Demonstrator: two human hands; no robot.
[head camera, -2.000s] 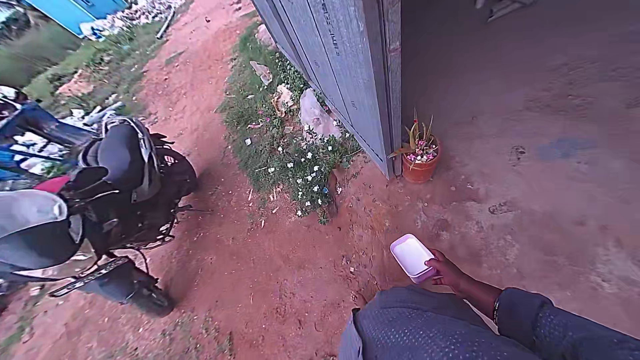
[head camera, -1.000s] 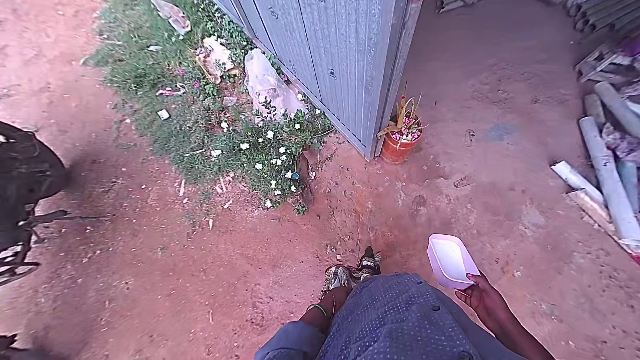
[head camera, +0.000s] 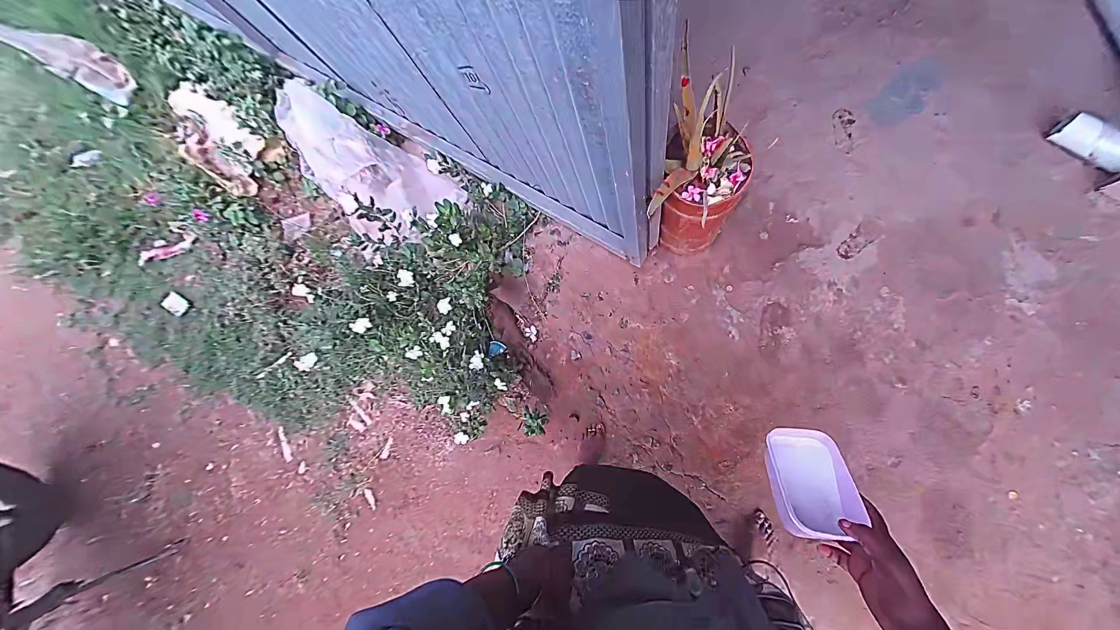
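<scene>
My right hand grips the near right corner of a pale lilac plastic container, its thumb over the rim. The rectangular container is open at the top, and no contents show inside it. Low at the centre, my left hand hangs against the patterned dark cloth of my clothing, with a thin band at the wrist. It is dark there, and its fingers cannot be made out. My feet show partly on the reddish ground beyond the cloth.
A grey corrugated metal door stands ahead, its lower corner beside a potted plant. Left of it are white-flowered plants and a crumpled plastic sheet. Part of a motorcycle shows at the left edge, a white pipe at the right.
The view has swung towards the door and plants, and most of the motorcycle has left it. My right hand keeps its hold on the container throughout.
</scene>
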